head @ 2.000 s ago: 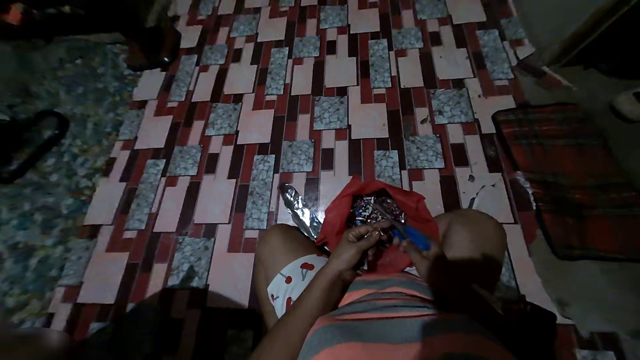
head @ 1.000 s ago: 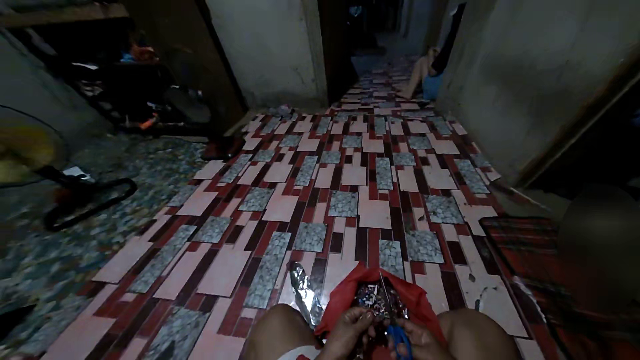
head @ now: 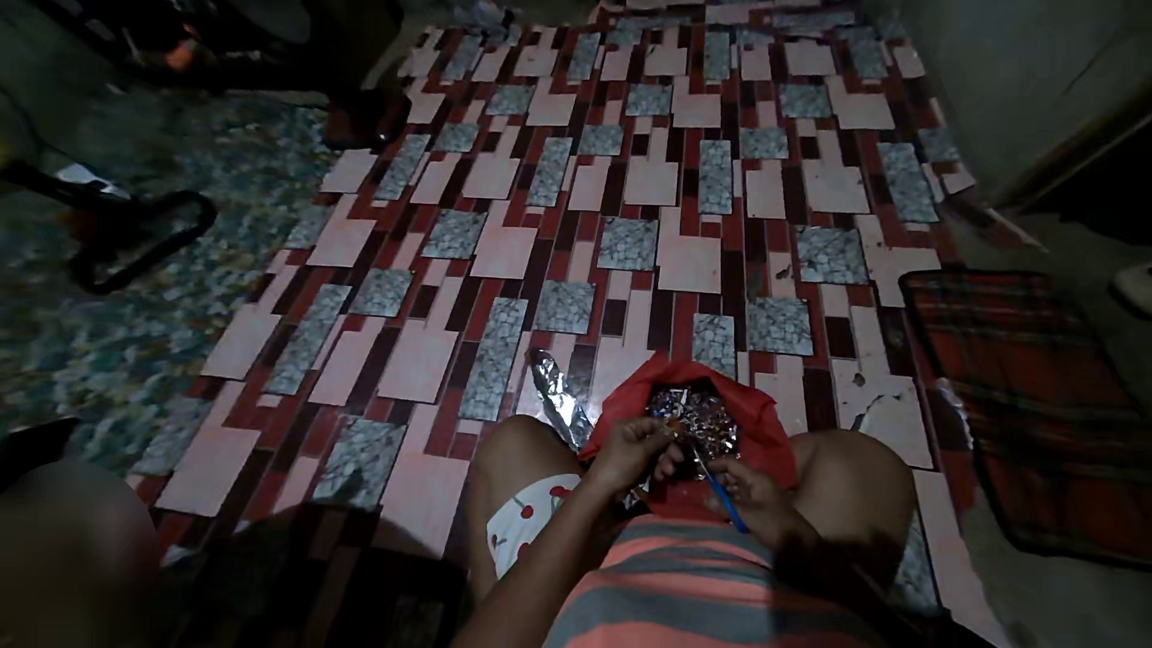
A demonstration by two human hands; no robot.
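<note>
A red cloth or bag [head: 765, 414] lies spread between my knees, holding a pile of small shiny scraps [head: 706, 418]. Over its near left part, my left hand [head: 634, 454] pinches a small piece [head: 672, 427] whose kind I cannot tell. My right hand [head: 751, 493] is at the near right part of the red cloth, gripping blue-handled scissors [head: 724, 499]; their blades point toward the scraps and the left fingers. A crumpled silver foil strip [head: 558, 400] rests on the floor beside my left knee, left of the red cloth.
Patterned red, pink and grey flooring [head: 504, 252] spreads ahead, with torn spots at the right. A plaid mat [head: 1026, 405] lies at the right. The black base of a fan [head: 144, 243] stands at the left. A wall [head: 972, 90] rises at the far right.
The view has tilted up and then down again. The scissors have stayed in my right hand, and both hands remain over the red cloth.
</note>
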